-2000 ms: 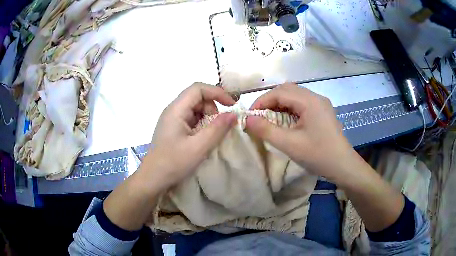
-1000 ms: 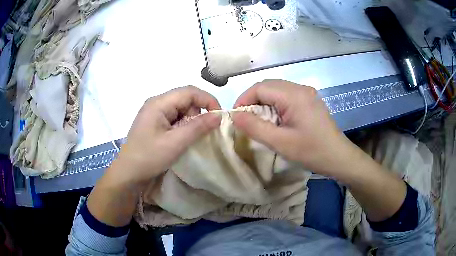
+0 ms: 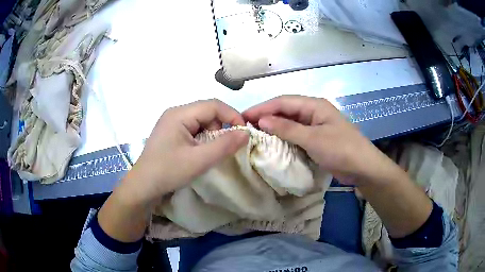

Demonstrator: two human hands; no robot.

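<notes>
A cream garment piece (image 3: 228,191) hangs in loose folds from my hands over my lap. Its gathered elastic edge (image 3: 271,146) is at the top, near the table's front edge. My left hand (image 3: 186,149) pinches this edge between thumb and fingers. My right hand (image 3: 314,133) has its thumb and fingertips at the same spot, on the seam, touching the edge beside the left fingertips. The fingertips of both hands nearly meet. The seam is partly hidden by the fingers.
A cream garment pile (image 3: 53,101) lies on the table's left. The machine's needle plate and bed (image 3: 308,48) are ahead. A black phone (image 3: 423,53) with a white cable and orange-red scissors handles (image 3: 465,87) are at right. A ruler strip (image 3: 393,106) runs along the table edge.
The gathered edge was stretched straight between both hands; now its right part hangs slack and folded down. My right fingers have changed their hold at the seam, and both hands sit slightly lower.
</notes>
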